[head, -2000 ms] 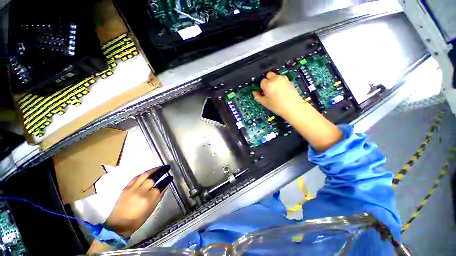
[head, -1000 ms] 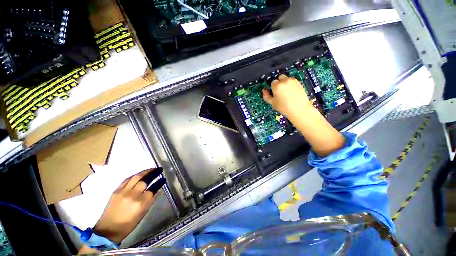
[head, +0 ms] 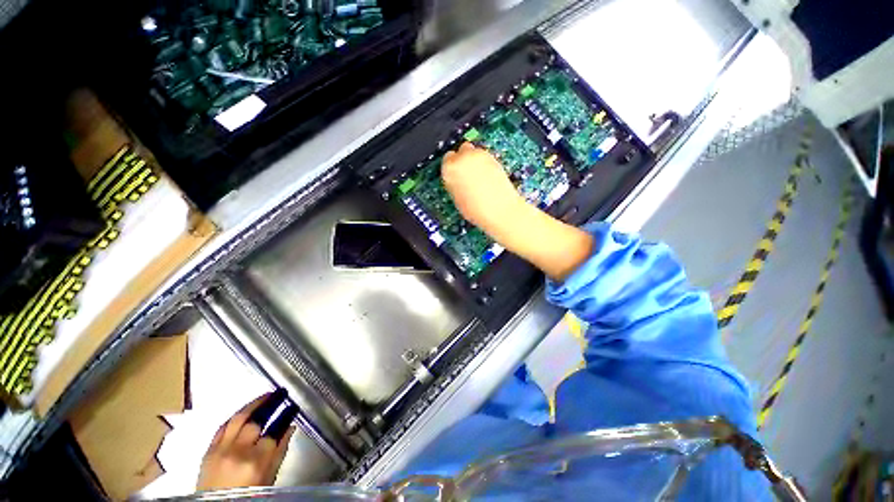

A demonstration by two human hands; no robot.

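The black carrier (head: 510, 64) lies on the conveyor and holds three green circuit boards side by side. My right hand (head: 472, 183) is over the upper part of the left board (head: 462, 235), with fingers bunched and pointing down. The fingertips are hidden, so I cannot tell whether they hold anything. The middle board (head: 510, 142) and the right board (head: 571, 113) are uncovered. My left hand (head: 245, 453) is at the lower left, partly cut off by the bottom edge, with small black plug-in parts (head: 277, 414) between its fingers.
A smartphone (head: 377, 245) lies left of the carrier, touching or partly under its edge. Torn cardboard (head: 132, 407) lies near my left hand. Behind the rail are a black bin of green parts (head: 270, 49) and a cardboard tray (head: 127, 294) with yellow-and-black components (head: 49, 284). Metal rails border the conveyor.
The view has turned and shifted. My right hand has moved left along the carrier from between the boards to the left board, uncovering the middle one. My left hand still holds the black parts.
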